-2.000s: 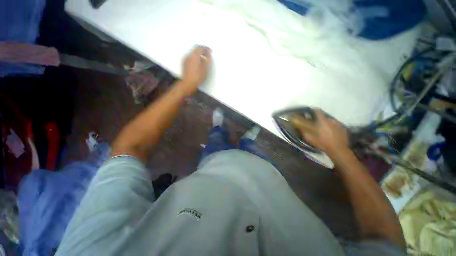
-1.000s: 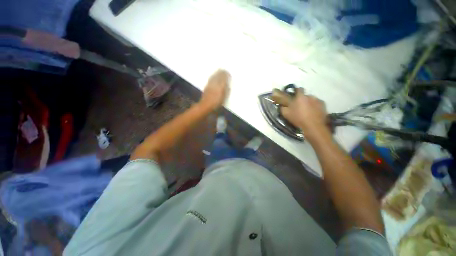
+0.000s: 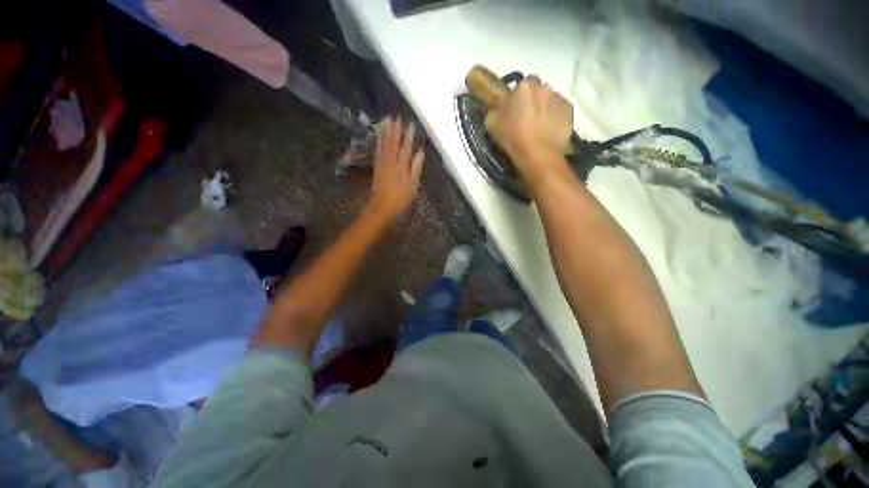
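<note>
My right hand (image 3: 535, 119) grips the tan handle of the steam iron (image 3: 497, 157), whose dark and shiny base rests on the white pressing table (image 3: 534, 243) near its left edge. My left hand (image 3: 397, 170) is off the table's near edge, above the floor, with fingers spread and nothing in it. Thin white fabric (image 3: 634, 105) lies on the table right of the iron. Single strips are hard to tell apart from the table cover.
Hose and cable (image 3: 705, 186) run right from the iron over the table. Blue cloth (image 3: 772, 105) lies at the far right. A dark object (image 3: 424, 5) sits at the table's top end. A padded arm (image 3: 229, 38) juts in upper left. A person in blue (image 3: 152, 329) is lower left.
The view has turned, so the table now lies to the right. My left hand has left the table edge and opened. My right hand and the iron have moved up along the table.
</note>
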